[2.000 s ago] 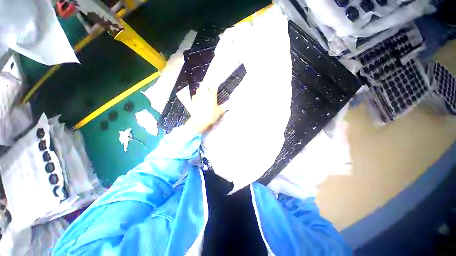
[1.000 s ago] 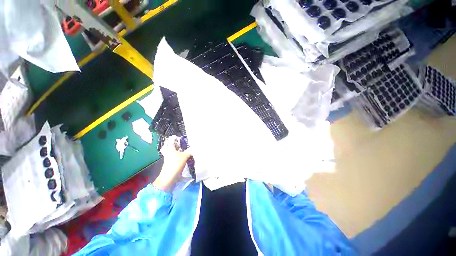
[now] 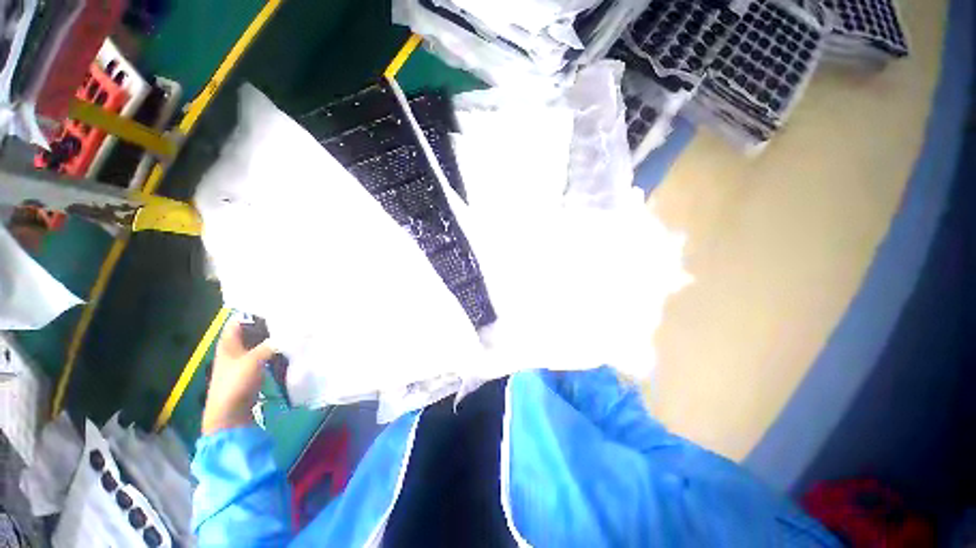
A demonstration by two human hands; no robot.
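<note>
A shiny black blister tray [image 3: 401, 182] lies in front of my body, mostly covered by white sheets. One large foam liner sheet [image 3: 310, 246] covers its left part, and more white sheets [image 3: 567, 257] cover the right side. A strip of the gridded tray shows between them. My left hand [image 3: 235, 369] is at the left edge, fingers closed on a dark corner of the tray. The fingertips are partly hidden by the sheet. My right hand is not visible; only the blue right sleeve shows, running up under the sheets.
Filled trays of black round parts [image 3: 755, 64] are stacked at the upper right. White layered sheets [image 3: 482, 32] stand at the top. A tray stack with black parts [image 3: 123, 503] is at the lower left. A yellow frame bar [image 3: 169, 219] and red-and-white bins [image 3: 91, 112] are at the left.
The view has turned. My left hand went from on top of the sheets to the tray's left edge, then farther left in the picture. The sheets now spread wide over both sides of the tray.
</note>
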